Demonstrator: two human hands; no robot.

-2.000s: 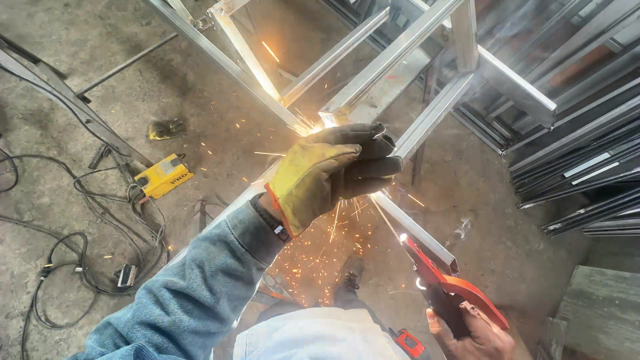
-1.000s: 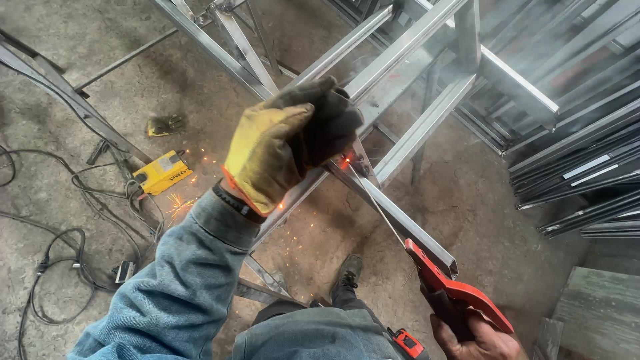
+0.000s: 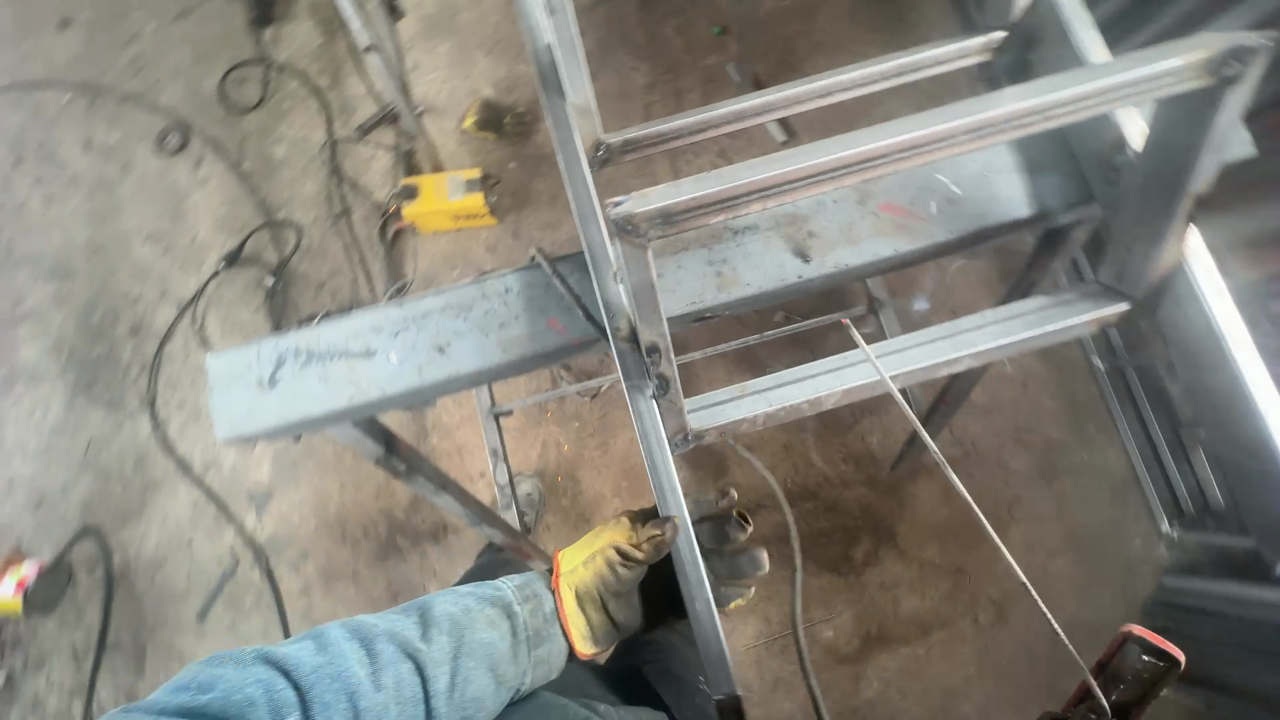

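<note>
My left hand (image 3: 620, 580), in a yellow and dark work glove, is closed around the lower end of a long steel bar (image 3: 645, 440) of a welded metal frame. At the lower right edge a red and black electrode holder (image 3: 1130, 670) grips a long thin welding electrode (image 3: 975, 510), its tip glowing faintly red in front of the frame's lower rail (image 3: 900, 360). My right hand is out of view, below the holder. Weld marks show where the frame's rails meet the long bar.
A wide steel beam (image 3: 400, 350) on legs crosses beneath the frame. A yellow welding machine (image 3: 445, 200), a glove (image 3: 495, 118) and black cables (image 3: 160, 400) lie on the concrete floor at left. More steel profiles (image 3: 1220, 610) are at right.
The bright arc and most sparks are gone. My left hand, earlier raised near the weld spot, now grips the frame's bar. The frame lies at a different angle in the view, which has itself shifted.
</note>
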